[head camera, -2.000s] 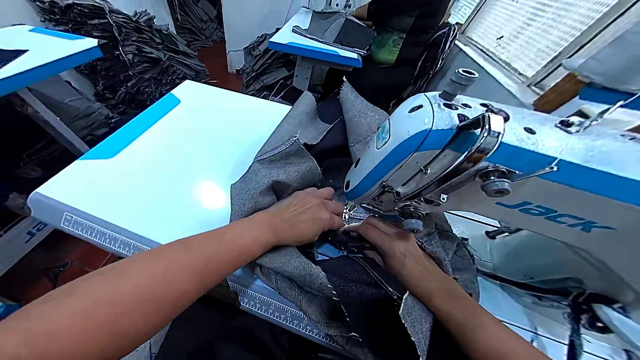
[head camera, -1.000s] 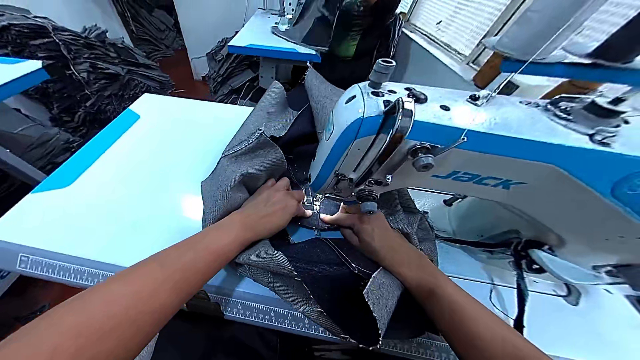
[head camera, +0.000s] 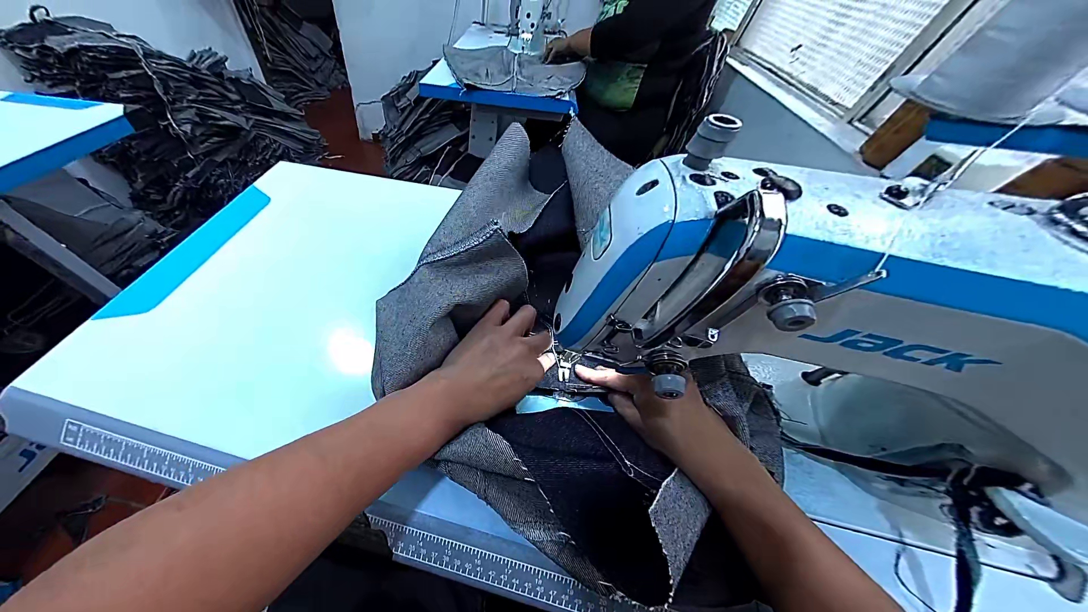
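Dark denim fabric (head camera: 586, 476) with a grey underside lies bunched under the head of a white and blue Jack sewing machine (head camera: 850, 263). My left hand (head camera: 501, 361) presses flat on the cloth just left of the presser foot (head camera: 563, 367). On the other side, my right hand (head camera: 654, 399) rests on the denim, its index finger pointing at the foot and its palm partly behind the tension knob. Both hands hold the cloth down against the bed without a closed grip. The needle tip is too small to make out.
The white table top (head camera: 280, 297) extends left, with a printed ruler (head camera: 493, 565) along its front edge. Stacked dark garments (head camera: 187, 127) stand behind at left. Beyond the machine, a person (head camera: 654, 42) works at another sewing machine (head camera: 529, 25). A window (head camera: 841, 51) is at back right.
The view has shifted. Both hands stay on the denim beside the presser foot. The person at the far machine now shows a hand on the grey cloth there.
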